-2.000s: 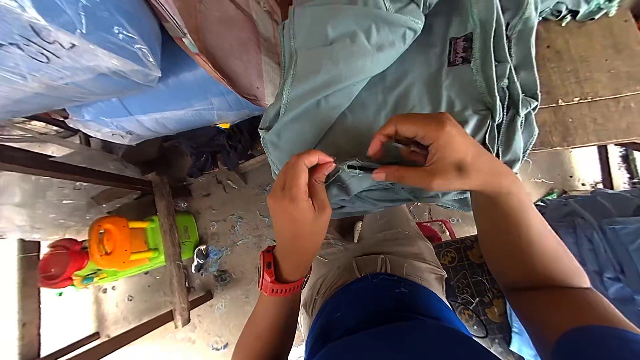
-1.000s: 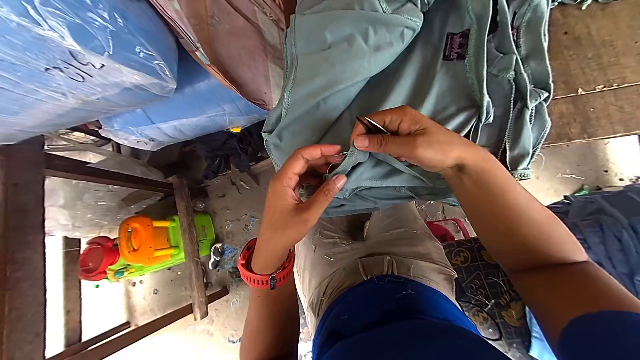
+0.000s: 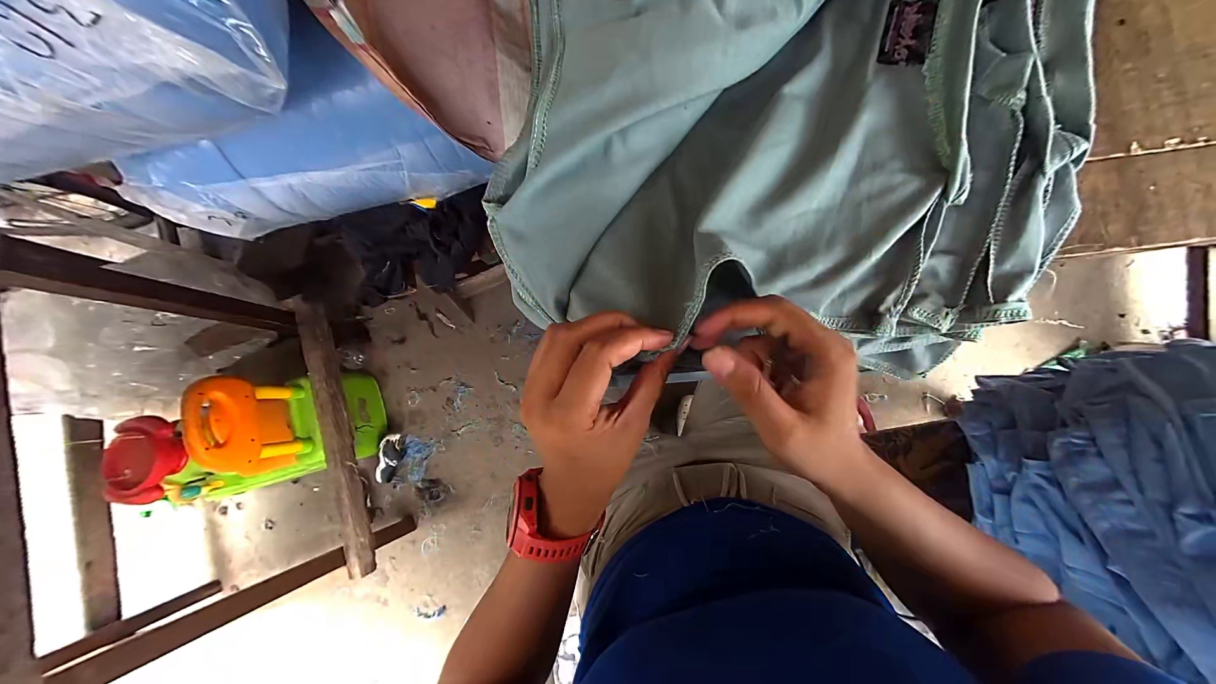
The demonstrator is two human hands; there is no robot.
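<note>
A grey-green fabric garment (image 3: 760, 161) with overlocked seams and a dark label (image 3: 909, 31) is spread over the table's edge. My left hand (image 3: 598, 399), with a red watch on its wrist, pinches the garment's stitched edge between thumb and fingertips. Close beside it on the right, my right hand (image 3: 784, 380) has its fingers curled at the same edge, thumb and index finger apart. A dark fold gapes just above the right fingertips. Whether the right fingers hold the small dark tool is hidden.
Blue plastic-wrapped bundles (image 3: 313, 152) lie at upper left. A wooden frame post (image 3: 334, 437) stands before a colourful plastic toy (image 3: 242, 426). Blue garments (image 3: 1102, 475) are piled at right. The wooden tabletop (image 3: 1154, 95) shows at upper right; thread scraps litter the floor.
The dark pointed tool seen in my right hand one second ago no longer shows. My right thumb and index finger have parted, and the garment's edge between the hands now forms a raised fold.
</note>
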